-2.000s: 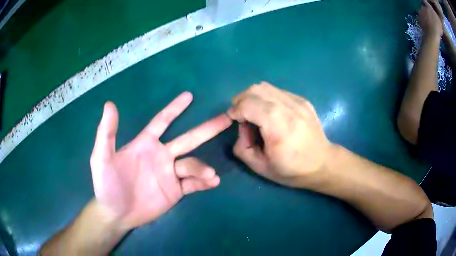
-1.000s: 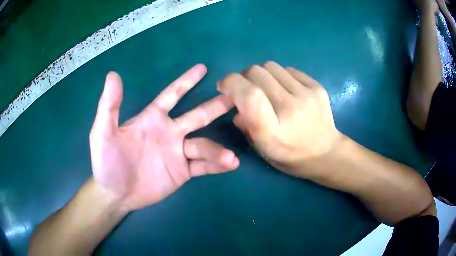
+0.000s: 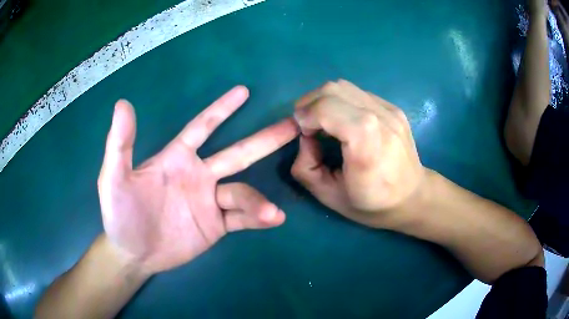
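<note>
My left hand (image 3: 171,199) is bare and palm up over the green work surface (image 3: 249,283), left of centre. Its thumb, index and middle fingers are spread and its last two fingers are curled. It holds nothing visible. My right hand (image 3: 368,156) is bare, to the right of it, with thumb and forefinger curved towards each other. The right fingertips touch the tip of my left middle finger. Whether a tiny part is between them is too small and blurred to tell.
A scuffed pale edge strip (image 3: 125,50) curves across the upper left, with a darker green area (image 3: 56,37) beyond it. At the right edge is another person's forearm (image 3: 530,99) and dark sleeve, beside a loose white heap (image 3: 557,68).
Since one second ago, my right hand has turned and its forefinger has curled back towards the thumb at my left middle fingertip. My left hand has shifted slightly left and down.
</note>
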